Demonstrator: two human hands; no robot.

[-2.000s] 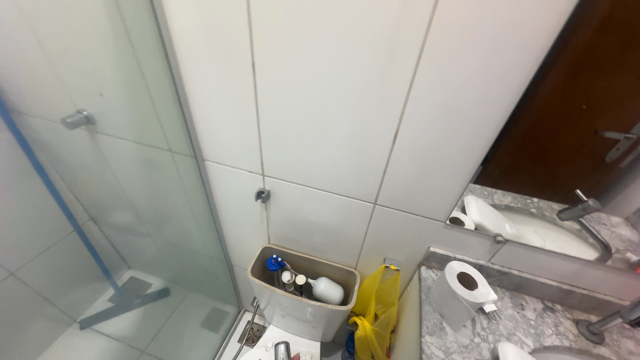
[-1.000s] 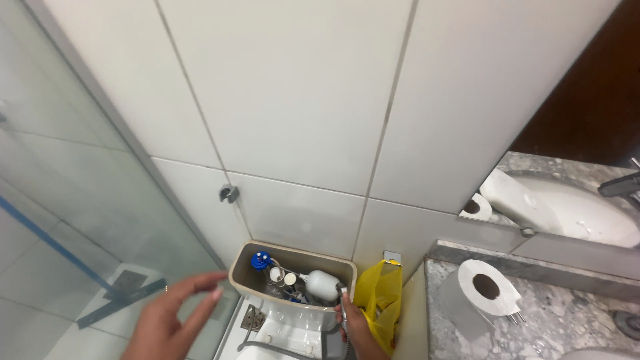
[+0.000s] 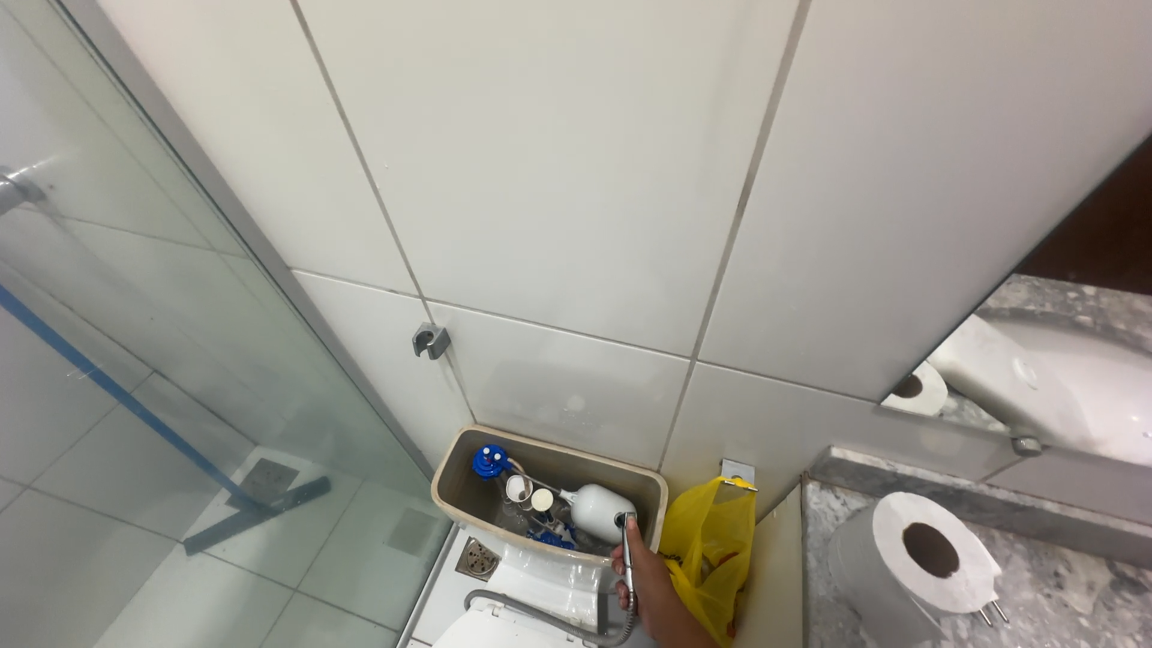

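My right hand (image 3: 652,585) is closed around a chrome bidet sprayer (image 3: 627,558) at the right front corner of the open toilet cistern (image 3: 454,513). The sprayer's head is over the cistern's rim, beside the white float (image 3: 601,511); whether they touch I cannot tell. A grey flexible hose (image 3: 540,615) curves from the sprayer across the toilet. Inside the cistern are a blue-topped valve (image 3: 490,461), round white caps and blue parts lower down. The chrome sprayer holder (image 3: 430,340) on the wall holds nothing. My left hand is out of view.
A yellow plastic bag (image 3: 711,540) hangs from a wall hook right of the cistern. On the marble counter (image 3: 1062,576) stands a toilet paper roll (image 3: 886,562). The glass shower screen (image 3: 270,360) is at left, with a blue-handled squeegee (image 3: 256,517) behind it. A floor drain (image 3: 477,558) lies near the cistern.
My left hand, seen left of the cistern one second ago, has left the view. My right hand, absent two seconds ago, came in by one second ago and remains at the cistern's right front corner.
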